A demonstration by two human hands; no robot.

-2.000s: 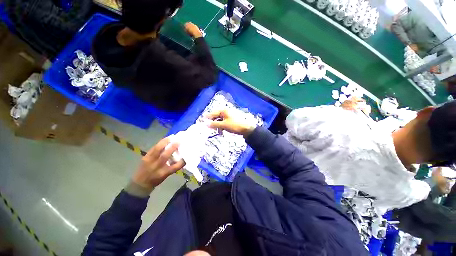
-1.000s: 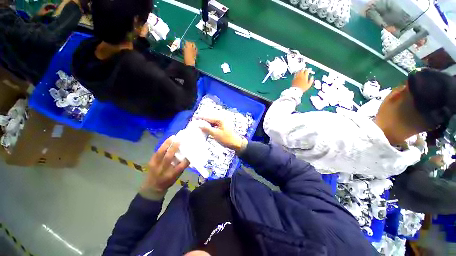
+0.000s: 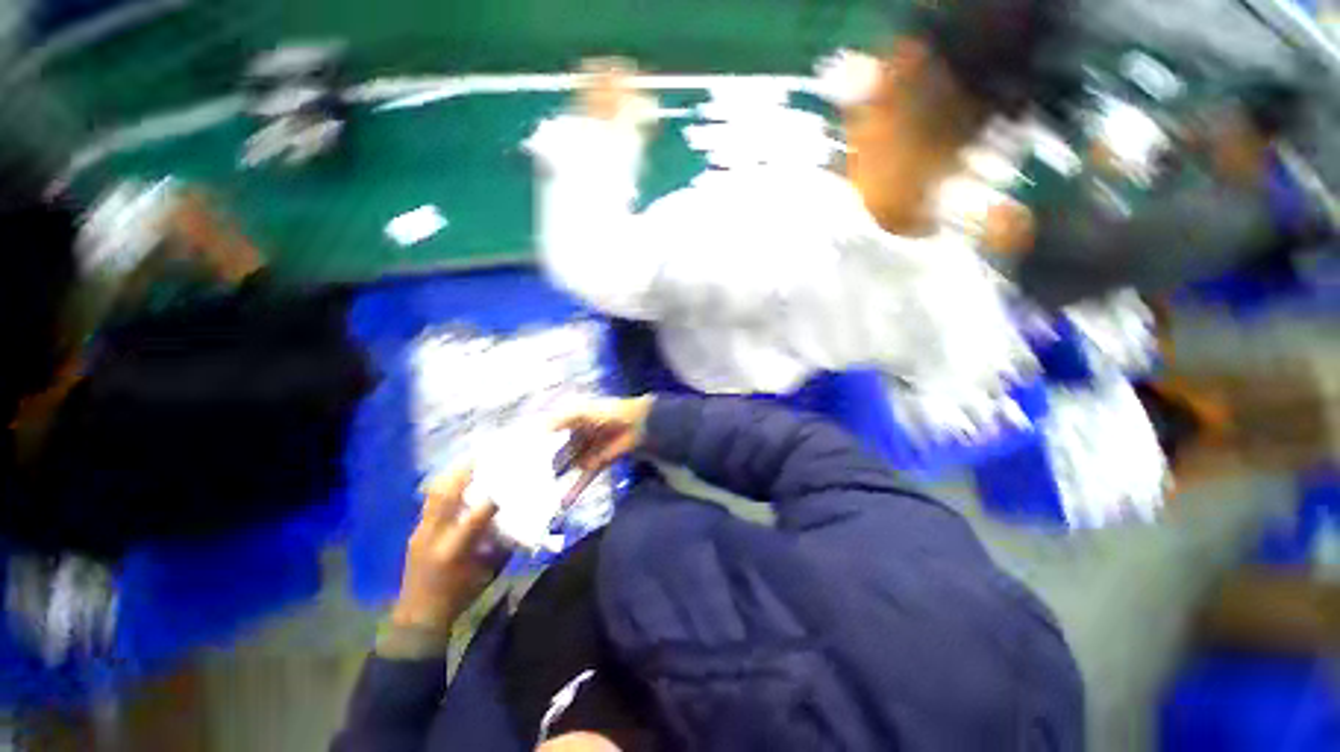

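The picture is strongly blurred. A white plastic piece (image 3: 517,482), its details washed out, is held between my two hands above a blue tote. My left hand (image 3: 444,555) holds it at its left side. My right hand (image 3: 600,441) is at its right side with the fingers bent against it; the fingertip contact is blurred. The blue tote (image 3: 385,385) lies beneath and beyond my hands, with a heap of small white parts (image 3: 485,379) in it.
A green bench (image 3: 485,169) runs across the far side, with a small white piece (image 3: 416,225) and a dark-and-silver device (image 3: 294,110). A person in white (image 3: 779,272) is at the right front, a person in black (image 3: 206,411) at the left. More blue totes stand at both sides.
The view has swung to the right, so the bench and people appear further left. The white piece stays between my hands. The person in white has a hand raised further over the bench.
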